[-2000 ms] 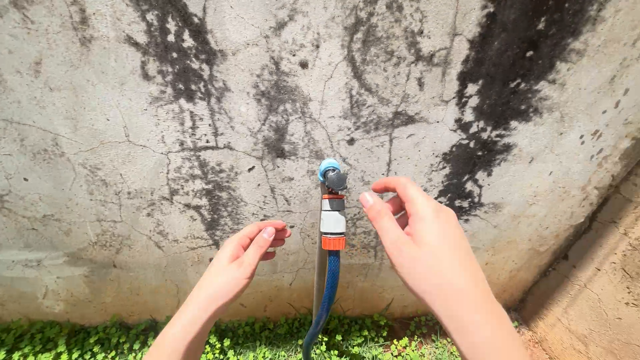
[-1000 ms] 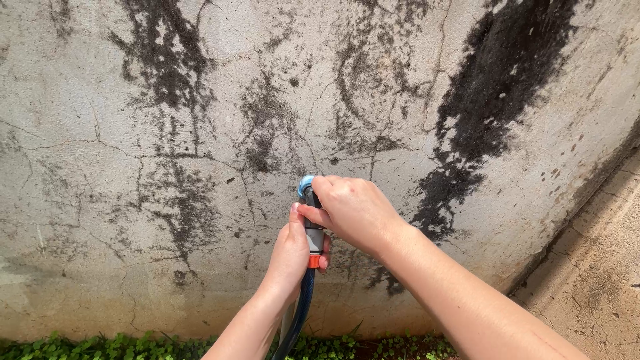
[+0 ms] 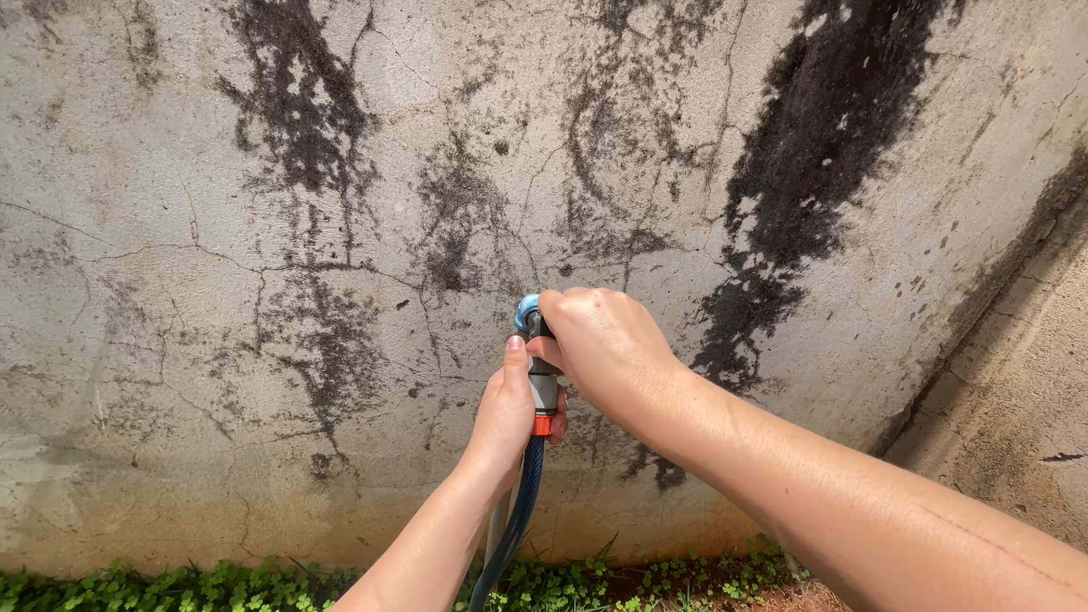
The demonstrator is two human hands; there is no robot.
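Observation:
A blue pipe fitting (image 3: pixel 526 312) sits at the top of a dark outdoor tap (image 3: pixel 535 325) in front of the wall. Below the tap hangs a grey hose connector (image 3: pixel 544 393) with an orange collar (image 3: pixel 542 424), and a blue hose (image 3: pixel 520 510) runs down from it. My left hand (image 3: pixel 512 404) is wrapped around the connector, thumb up along its left side and fingertips showing at its right. My right hand (image 3: pixel 599 344) grips the upper part of the tap from the right, and its fingers hide most of that part.
Behind the tap stands a cracked concrete wall (image 3: pixel 476 153) with black stains. A pale pipe (image 3: pixel 497 527) runs down behind the hose. Low green plants (image 3: pixel 212 586) grow along the wall's foot. Another rough wall or slab (image 3: pixel 1020 382) meets it at the right.
Two seconds ago both hands were apart from the tap, one on each side. They have since moved in, the left onto the hose connector and the right onto the tap's upper part.

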